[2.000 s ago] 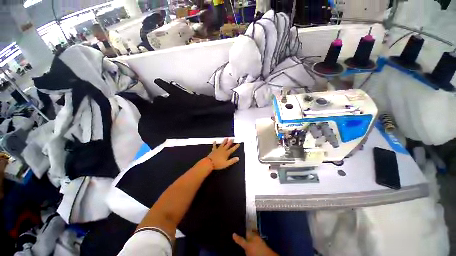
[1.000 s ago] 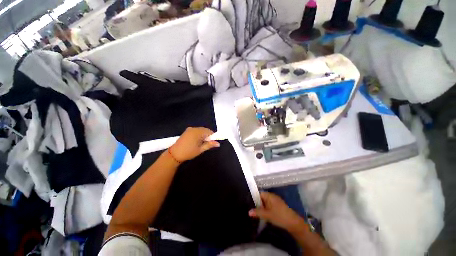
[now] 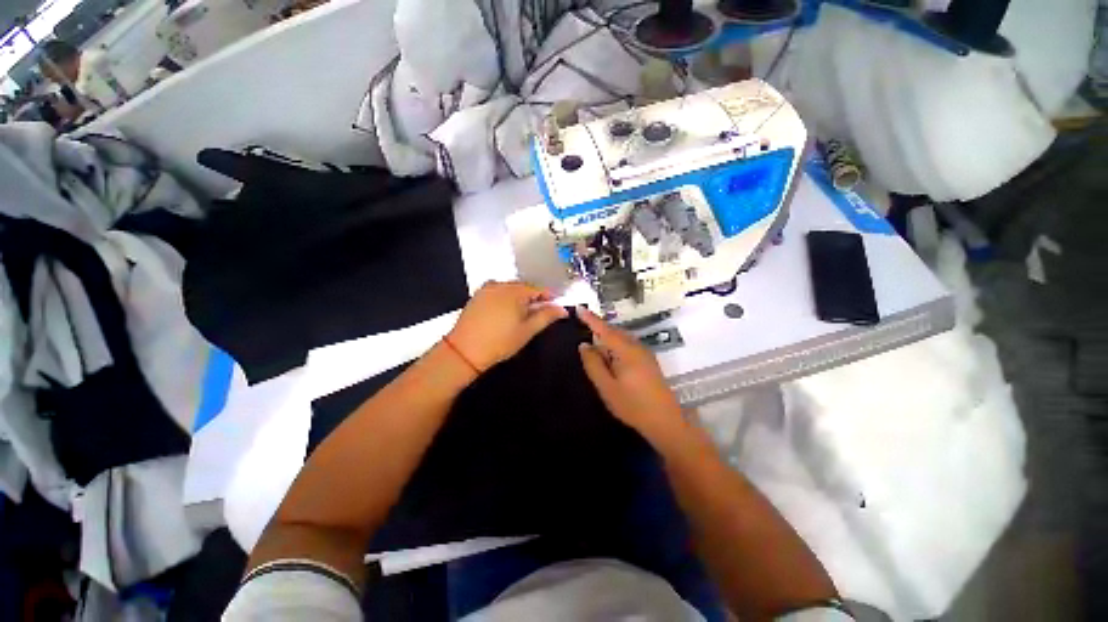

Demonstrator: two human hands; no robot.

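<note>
A black panel (image 3: 523, 425) with white cloth along its edge lies over the table's front edge and my lap. My left hand (image 3: 501, 326) grips its upper corner just in front of the overlock machine (image 3: 668, 201). My right hand (image 3: 626, 379) pinches the same corner from the right, close to the left hand. The corner is at the presser foot area (image 3: 608, 273); whether it is under the foot is hidden. A white piece (image 3: 407, 346) shows as a border above the black panel.
Another black piece (image 3: 328, 261) lies at the table's left. Garment bundles (image 3: 109, 365) are heaped at far left, white pieces (image 3: 450, 85) behind. A mobile phone (image 3: 841, 277) and striped spool (image 3: 841, 164) lie right of the machine. White cloth (image 3: 887, 462) hangs below the table.
Both hands have brought the black panel's upper corner up to the machine's front. The right hand has moved up from the lower edge to beside the left. The view has shifted right and down.
</note>
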